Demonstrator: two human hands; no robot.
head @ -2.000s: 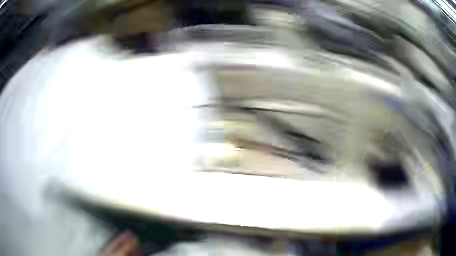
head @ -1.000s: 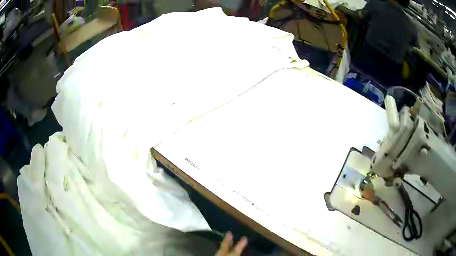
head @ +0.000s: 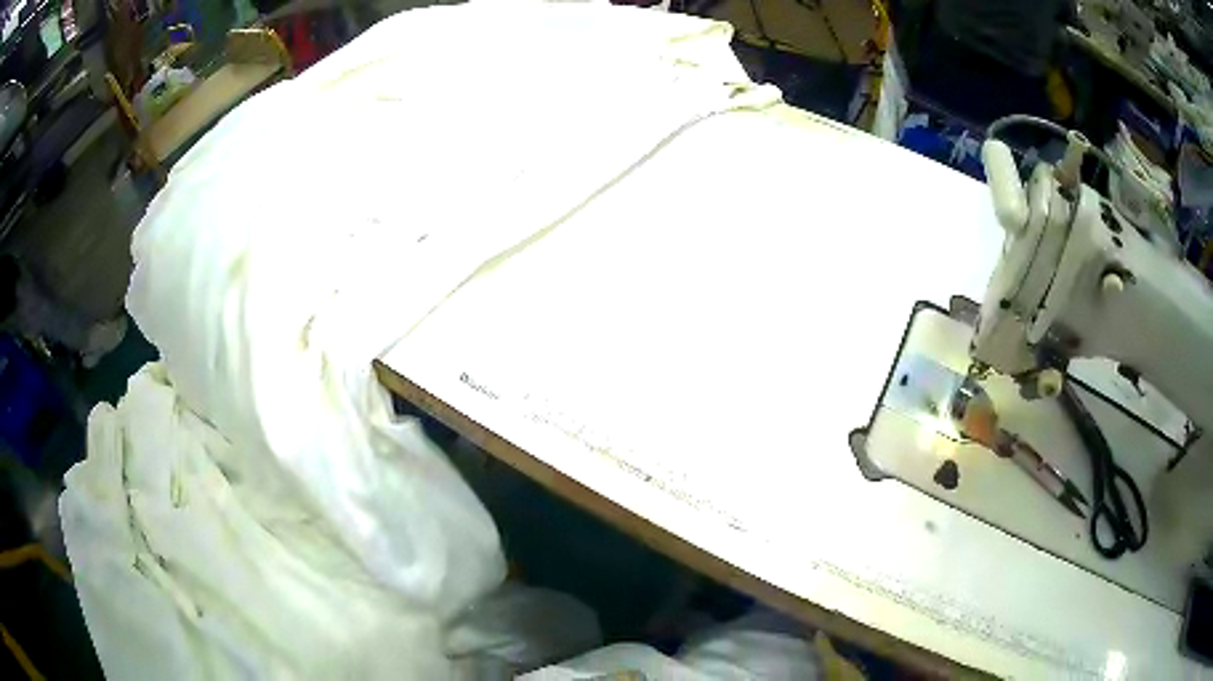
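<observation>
White garment cloth [head: 306, 200] covers the left part of the table and hangs over its left end in folds. Its straight hem edge [head: 572, 213] runs diagonally across the white table top [head: 745, 306]. More white cloth shows along the bottom edge of the picture. The lockstitch sewing machine [head: 1104, 266] stands at the right, with a lit needle area and no cloth on its needle plate [head: 927, 385]. Thread snips [head: 1031, 459] and black shears [head: 1111, 492] lie beneath the machine arm. Neither of my hands is visible.
The worn wooden table edge [head: 572, 498] runs from left to lower right, with a printed ruler beside it. A dark phone [head: 1199, 617] lies at the right rim. A yellow-framed trolley [head: 213, 96] stands at the upper left. A person in dark clothing [head: 991, 47] is at the upper right.
The fingers seen at the bottom edge a second ago are out of view. The view has shifted, so table and machine sit a little higher. More white cloth shows at the bottom.
</observation>
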